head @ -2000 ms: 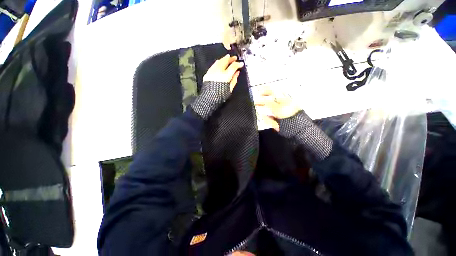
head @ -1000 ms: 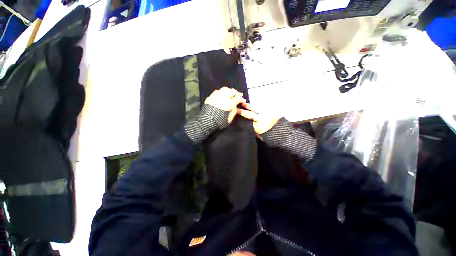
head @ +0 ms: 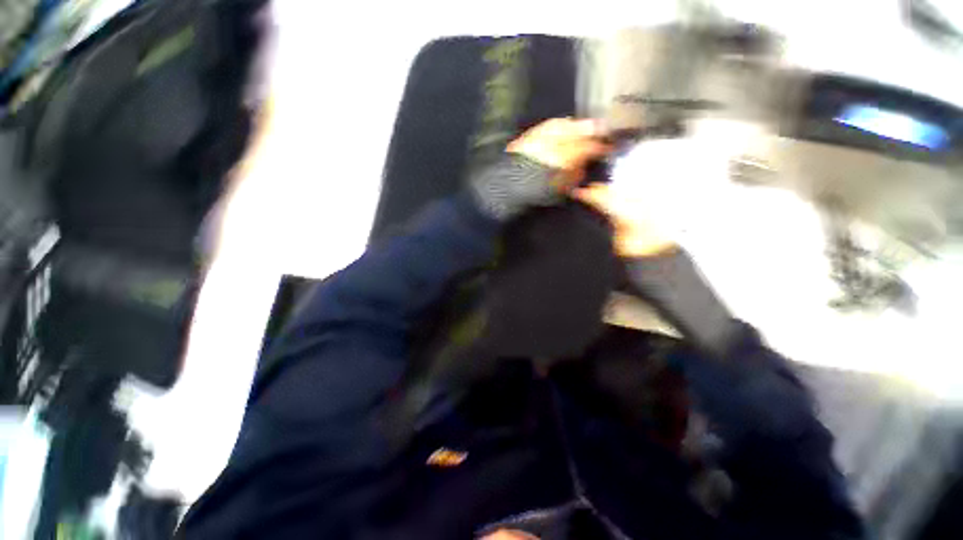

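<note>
The view is blurred. A black padded panel [head: 428, 137] with a green camouflage stripe [head: 504, 90] lies on the white table, its near part running down to my lap. My left hand [head: 560, 148] is on the panel's right edge, fingertips at a small dark spot. My right hand [head: 630, 224] is just below and to the right, its fingers at the same edge, close to my left fingertips. Both hands seem to grip the edge, but exact finger positions are blurred. Patterned cuffs cover both wrists.
Dark panels [head: 127, 158] are heaped at the left. The pale sewing machine, with a lit display [head: 892, 124], stands at the upper right. A blurred dark tool [head: 866, 274] lies on the table at the right. Blurred translucent plastic [head: 866, 422] hangs at the lower right.
The head view has shifted and tilted, so the table and panel appear farther right. Both hands are farther up the panel's right edge than one second ago, still close together.
</note>
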